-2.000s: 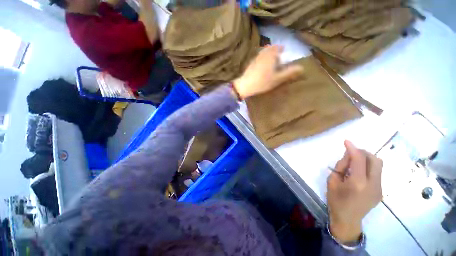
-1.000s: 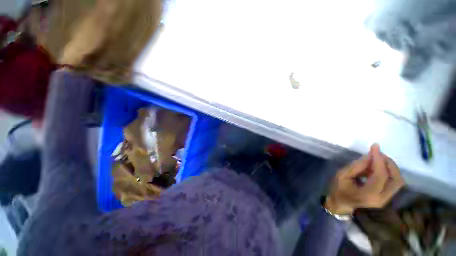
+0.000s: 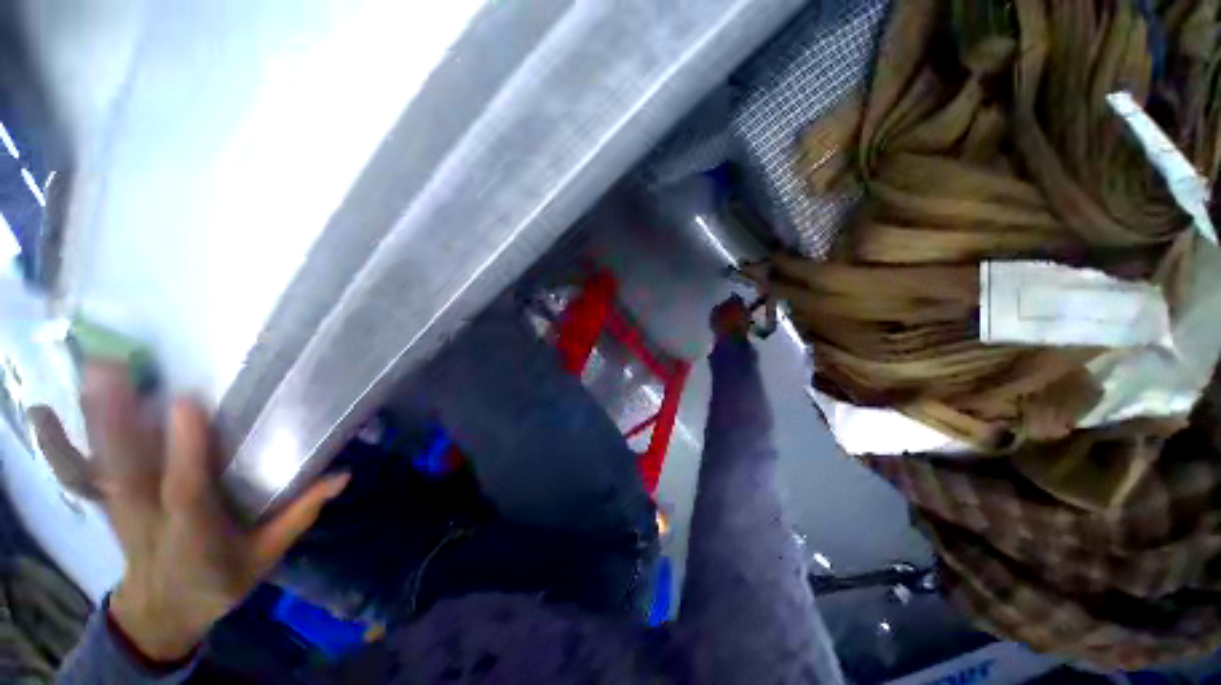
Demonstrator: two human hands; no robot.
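A large bundle of brown zip tapes (image 3: 937, 321) with white paper tags (image 3: 1071, 305) hangs at the right. My right hand (image 3: 733, 317) is small and dark at the end of my outstretched sleeve, at the left ends of the tapes; I cannot tell whether its fingers grip one. My left hand (image 3: 174, 502) is at the left, fingers spread, at the rim of the white machine table (image 3: 402, 228). A blurred green thing (image 3: 114, 345) lies at its fingertips; I cannot tell whether it touches them.
A grey mesh surface (image 3: 810, 121) is behind the tapes. A brown checked cloth (image 3: 1071, 562) hangs below them. A red frame (image 3: 656, 428) stands on the floor under the table. Dark clothing over my lap fills the lower middle.
The view has swung to the right and down, from the brown pieces and blue crate to the tape bundle. My left hand has left the brown cloth; my right arm now stretches toward the tapes.
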